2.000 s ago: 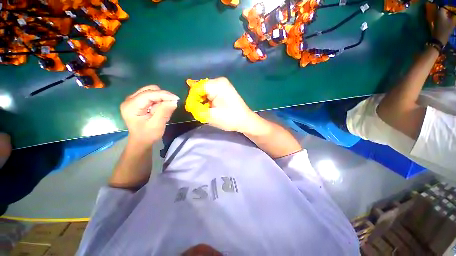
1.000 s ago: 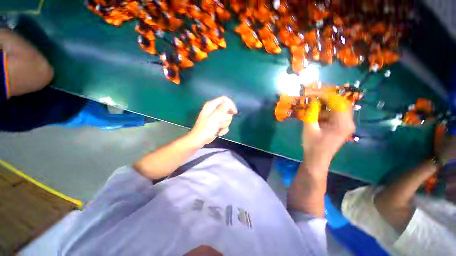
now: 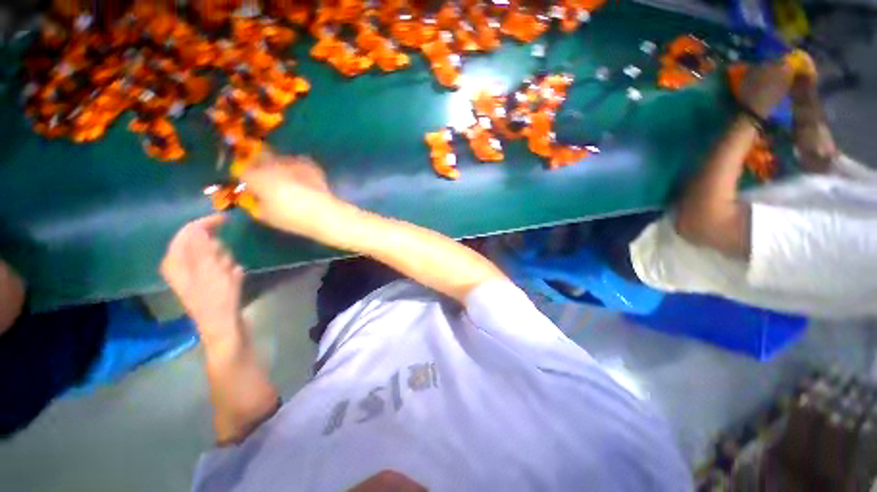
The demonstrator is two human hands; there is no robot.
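Note:
My right hand (image 3: 284,195) reaches across to the left over the green bench, blurred, with yellow on its fingers. An orange-and-black part (image 3: 231,198) is at its fingertips and appears gripped, just in front of the main pile of orange parts (image 3: 255,96). My left hand (image 3: 204,267) is raised at the bench's near edge, just below that part, with loosely bent fingers and nothing visible in it. Its fingertips are blurred. A smaller group of orange parts (image 3: 538,120) lies on the bench to the right.
Another worker's arm (image 3: 716,192) and pale sleeve are at the right, with hands near more orange parts (image 3: 685,62). The green bench (image 3: 385,173) ends in front of my body. Blue sheeting (image 3: 587,283) hangs below its edge. Part of another person shows at far left.
The view has swung left. My right hand has gone from the smaller group across to the main pile, and an orange part is now at its fingers. My left hand is now close beside it.

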